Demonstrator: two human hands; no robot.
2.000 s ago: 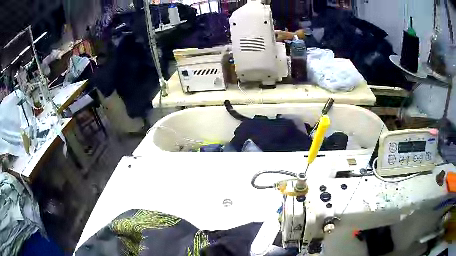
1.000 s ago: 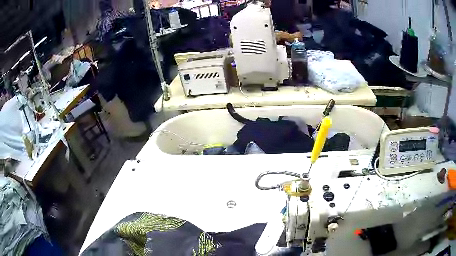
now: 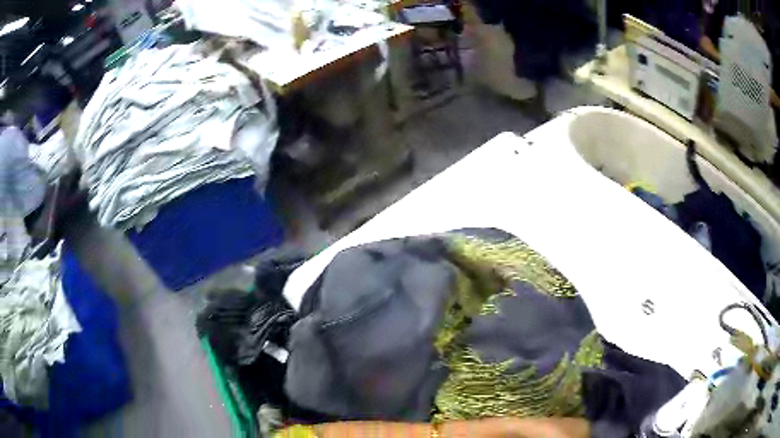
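Note:
A dark denim jacket lies bunched on the white machine table, its greyer side showing at the left. Yellow-green feathery embroidery runs over its middle and right part. The jacket's right end lies beside the off-white sewing machine head, cut off at the lower right. A blurred skin-toned strip, apparently a bare forearm, crosses the bottom edge in front of the jacket. Neither hand is visible, and I cannot tell which arm this is.
Dark garments hang at the table's left end above a green basket edge. Blue crates with pale garments stand at the left. Behind the table is a trough holding dark cloth. Another worktable stands beyond the floor gap.
The view has swung left and down. The jacket, crates and basket edge show more fully, the machine has slid to the lower right, and the forearm-like strip has appeared at the bottom.

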